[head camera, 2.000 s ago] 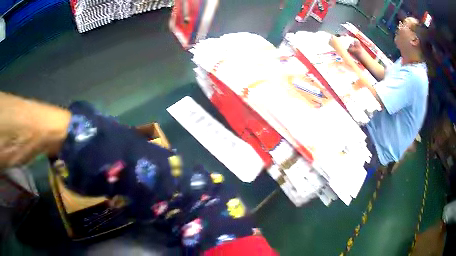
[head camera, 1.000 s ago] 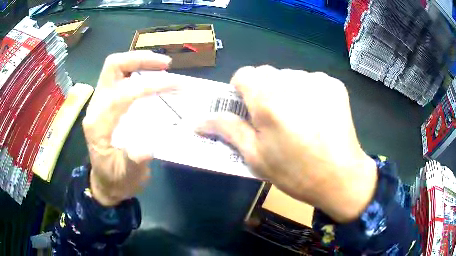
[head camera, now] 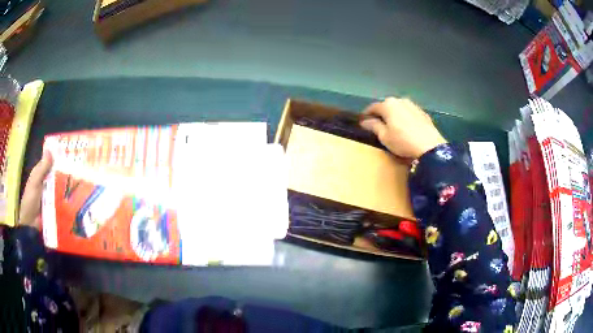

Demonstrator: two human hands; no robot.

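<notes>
A red and white printed outer box lies at the left with its white end flaps spread towards the right. My left hand holds its far left end; most of the hand is hidden or cut off. An open brown inner tray lies right of the flaps, its left end close beside them. The tray has a tan raised insert along its middle, black cables in the near gap and red and black clamps at the near right. My right hand is at the tray's far edge, fingers on or over the rim.
A white label sheet lies right of my right sleeve. Flattened sleeves stand in layers at the right edge. A finished box is at the far right. Another brown tray is at the top left. A yellow strip is at the left.
The printed box has turned from its white barcode side to its picture side, with flaps spread. My right hand has left it and moved to the filled tray, now beside the box.
</notes>
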